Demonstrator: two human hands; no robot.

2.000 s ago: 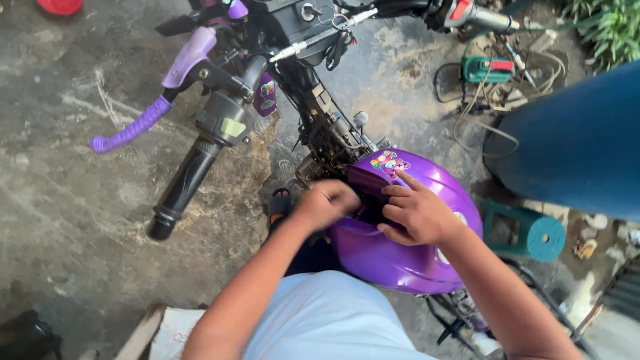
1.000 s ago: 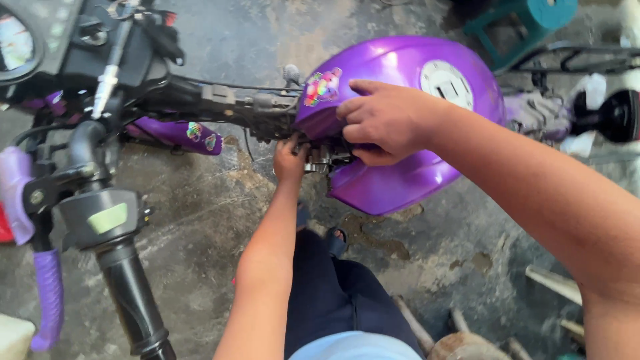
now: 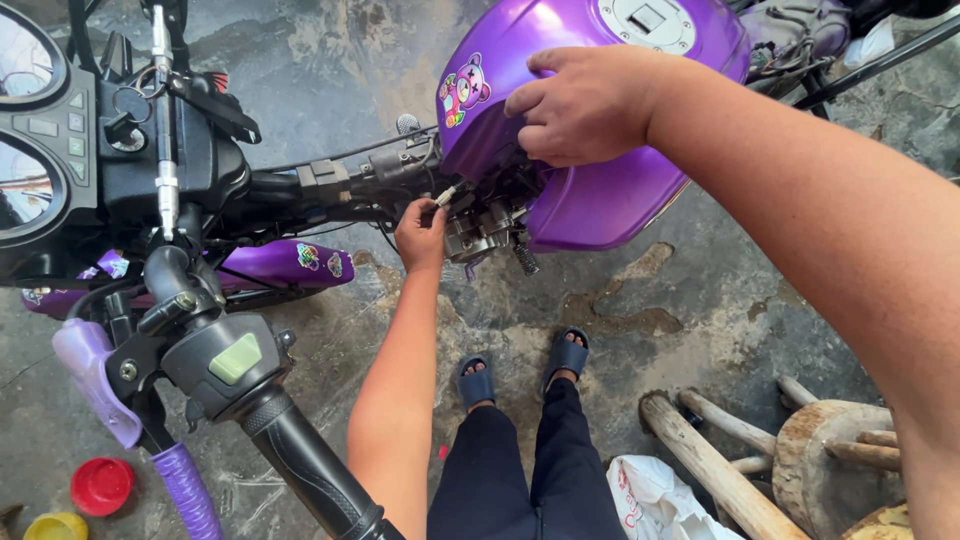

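Note:
My left hand [image 3: 420,236] pinches a small whitish wire connector [image 3: 445,196] beside the motorcycle's frame, just left of the purple fuel tank [image 3: 517,45]. Below and right of those fingertips is a metal engine part [image 3: 476,234]. My right hand [image 3: 581,105] rests against the tank's side, fingers bent and spread over its edge, holding nothing that I can see. A pink bear sticker [image 3: 469,86] is on the tank near that hand. Dark wiring and parts under the tank are partly hidden by the right hand.
The handlebar grip [image 3: 307,457] and purple-covered lever [image 3: 184,487] stand at lower left, with round gauges [image 3: 26,60] above. A red bowl [image 3: 102,486] and a yellow bowl [image 3: 56,527] are on the floor. A wooden stool [image 3: 817,450] and white plastic bag [image 3: 660,499] lie at lower right.
The view has moved closer over the tank and engine. My left hand, a blurred fist near the tank two seconds ago, is now at the frame left of it, pinching the connector.

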